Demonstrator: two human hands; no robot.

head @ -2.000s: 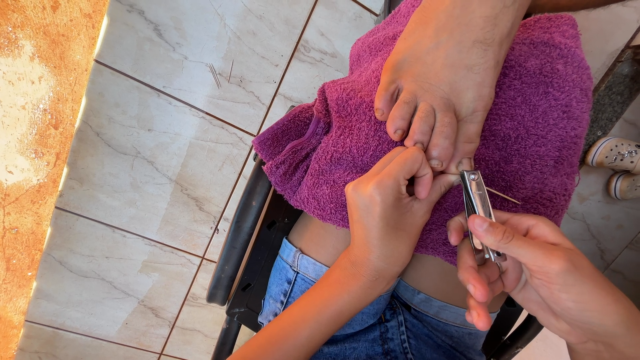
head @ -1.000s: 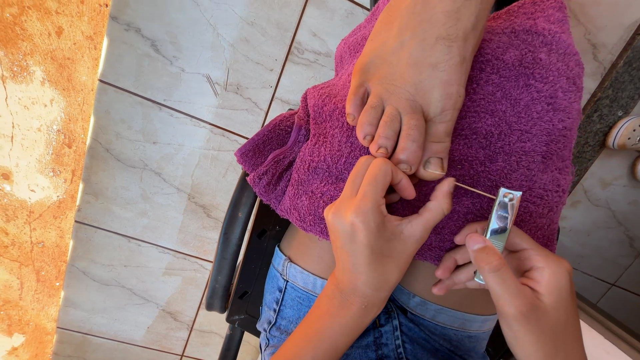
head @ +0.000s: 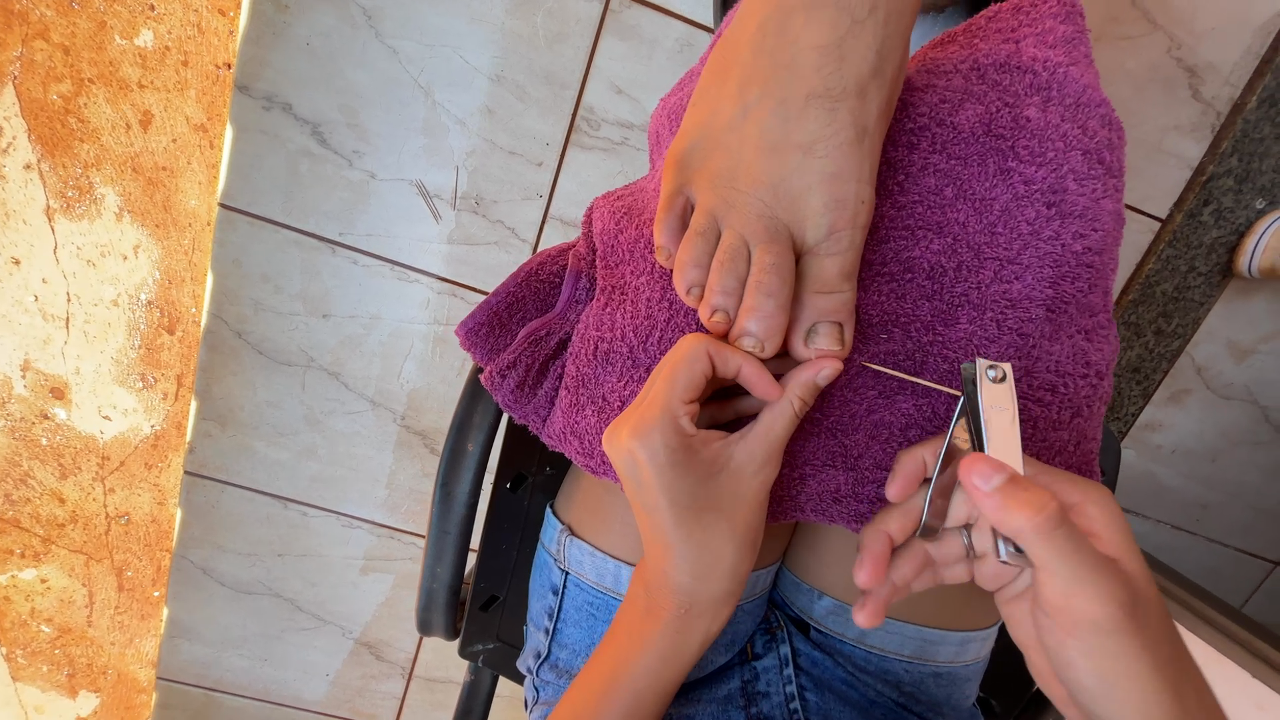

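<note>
Another person's bare foot [head: 790,180] rests on a purple towel [head: 990,220] spread over my lap. My left hand [head: 705,450] is at the tips of the toes, its thumb touching or close to the big toe's tip and its fingers curled. Whether it pinches something small cannot be told. To the right of the foot, my right hand [head: 1010,530] holds a metal nail clipper [head: 1000,420], its lever swung out. A thin pointed wooden stick [head: 910,378] juts leftward from behind the clipper; its other end is hidden by clipper and hand.
I sit on a black-framed chair [head: 455,510] in denim shorts [head: 640,620]. Several thin sticks [head: 428,200] lie on the tiled floor [head: 330,330] at upper left. A dark stone edge [head: 1180,270] runs along the right, with part of a shoe [head: 1260,245] beyond it.
Two seconds ago the clipper was at the big toe; my right hand has since drawn it away to the right. The clipper has turned in my hand since one second ago.
</note>
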